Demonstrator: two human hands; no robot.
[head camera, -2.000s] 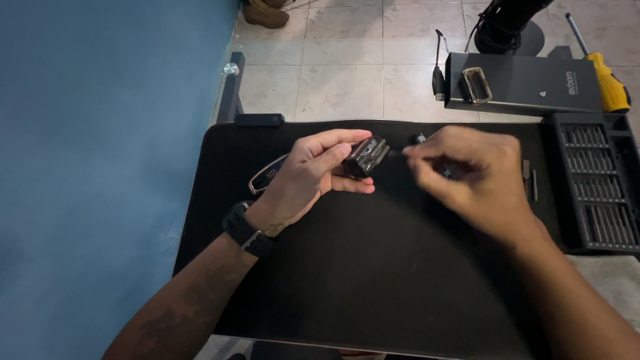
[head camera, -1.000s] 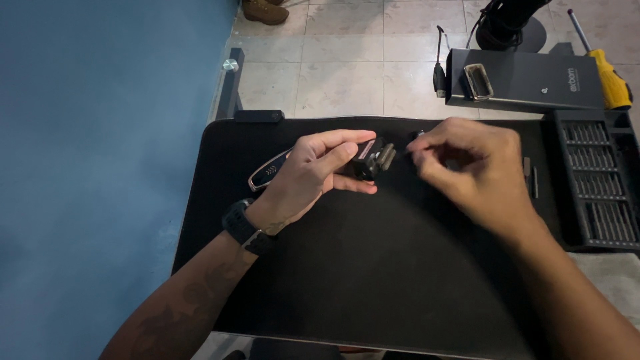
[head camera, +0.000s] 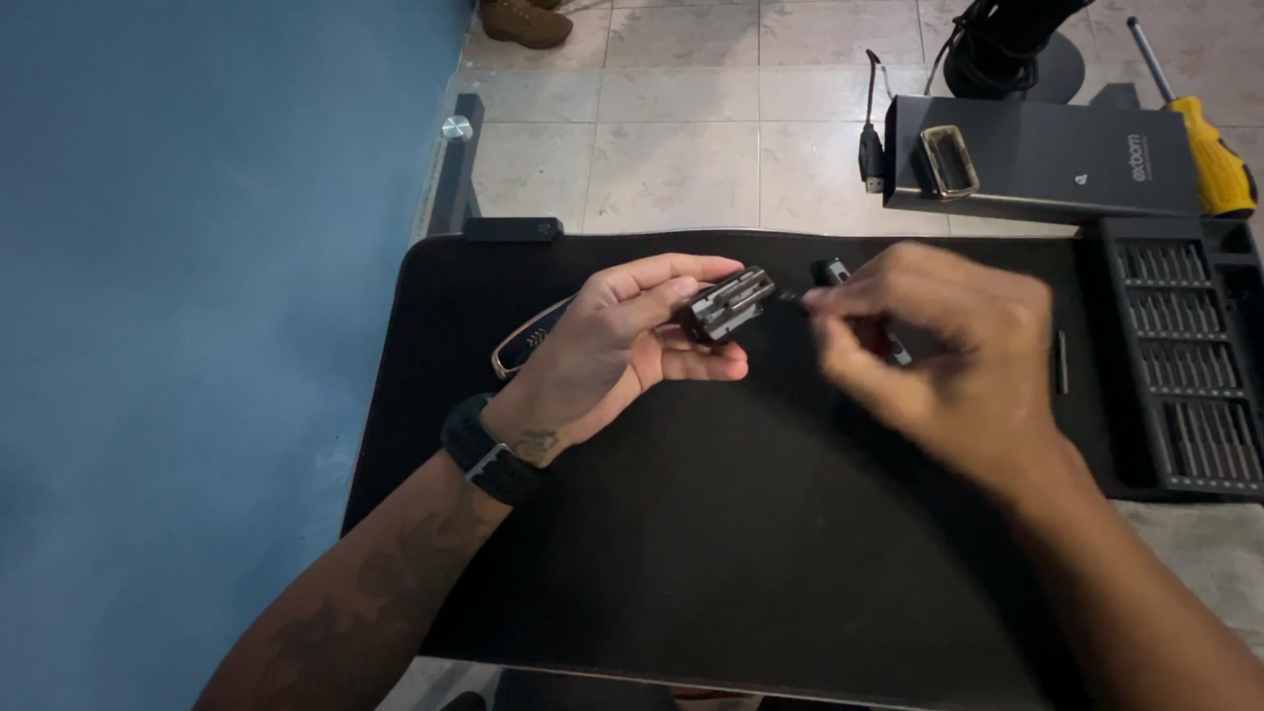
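My left hand (head camera: 632, 346) holds a small dark device part with metal strips (head camera: 729, 304), perhaps a shaver head, between thumb and fingers. Its striped end faces my right hand (head camera: 938, 355). The right hand is a little to the right of the part, its thumb and forefinger pinched around something small and dark (head camera: 787, 296), too blurred to name. Behind the right hand, partly hidden, a dark and silver tool (head camera: 834, 271) lies on the black mat (head camera: 731, 553). An oval piece with a copper-coloured rim (head camera: 513, 348) rests on the mat behind my left hand.
A case of screwdriver bits (head camera: 1190, 355) stands at the right, near a thin metal bit (head camera: 1062, 362). Past the mat's far edge are a dark box (head camera: 1047, 158) bearing a metal frame (head camera: 950, 163), a USB cable (head camera: 870, 148) and a yellow-handled screwdriver (head camera: 1213, 163). A boot (head camera: 528, 22) shows on the floor.
The part in my left hand has turned, so its metal strips now face more upward. My right hand stays close to it, with its fingers shifting slightly.
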